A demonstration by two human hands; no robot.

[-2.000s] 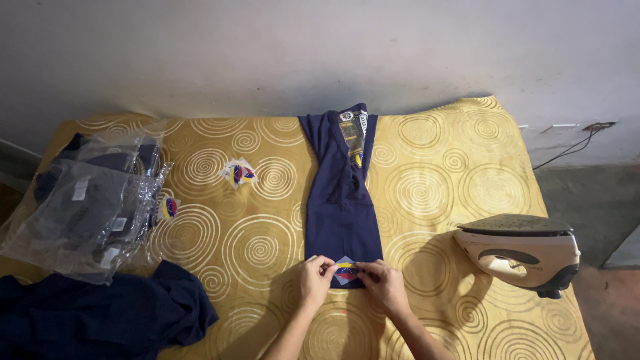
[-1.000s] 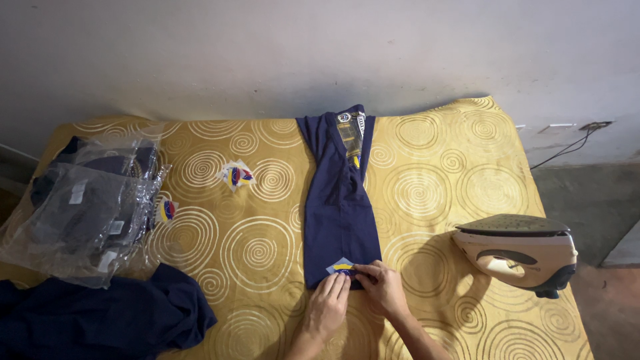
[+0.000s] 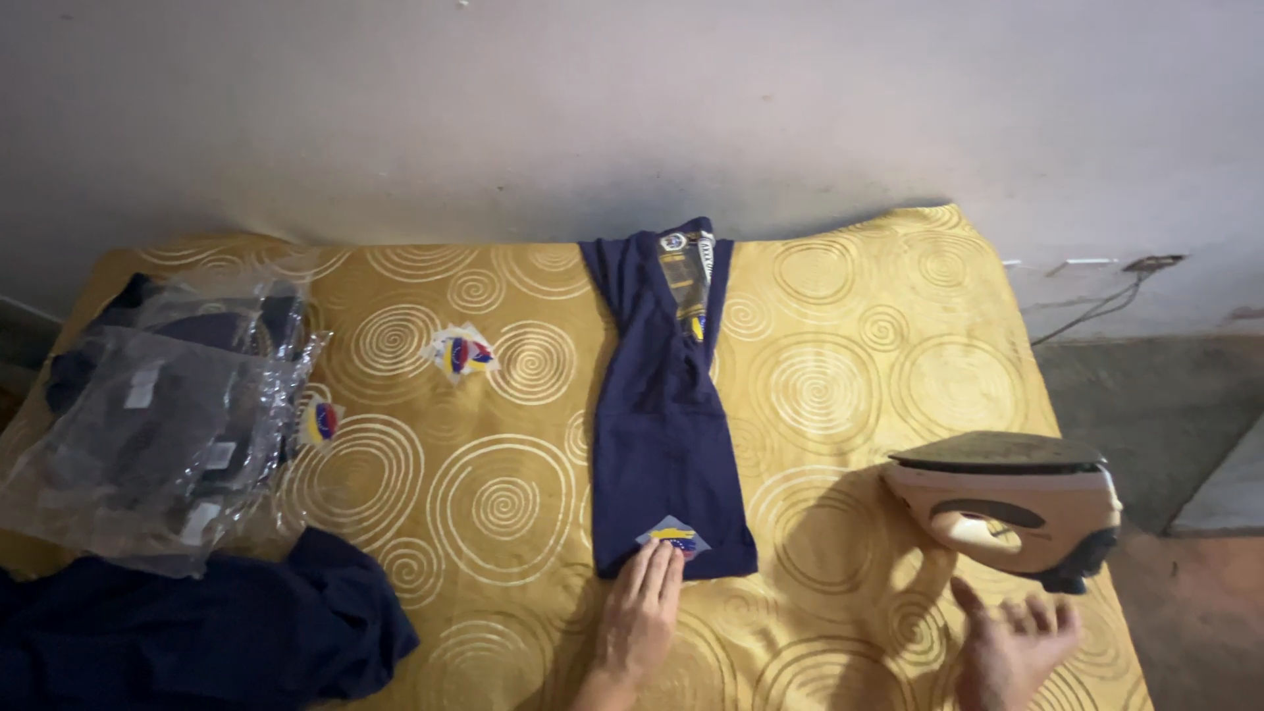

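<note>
A navy blue garment (image 3: 667, 425) lies lengthwise on the gold patterned cloth, its far end bunched and showing printed labels. Near its front edge lies a small transfer patch (image 3: 676, 538) with yellow, blue and red on a clear diamond-shaped backing. The fingertips of my left hand (image 3: 640, 617) rest flat on the patch's near part, partly covering it. At the right, my right hand (image 3: 1015, 642) is empty with its fingers apart, just below a clothes iron (image 3: 1007, 509) with a pale body and dark soleplate. The iron lies on its side.
Several more transfers (image 3: 459, 354) form a small pile left of the garment, and another transfer (image 3: 322, 422) touches clear plastic bags (image 3: 148, 425) at the left. Dark folded fabric (image 3: 197, 627) lies at the front left. A wall (image 3: 632, 118) stands behind; a cable (image 3: 1091, 311) hangs at the right.
My right hand has left the patch and moved right, to just below the iron. My left hand has gone from pinching the patch's edge to lying flat on it.
</note>
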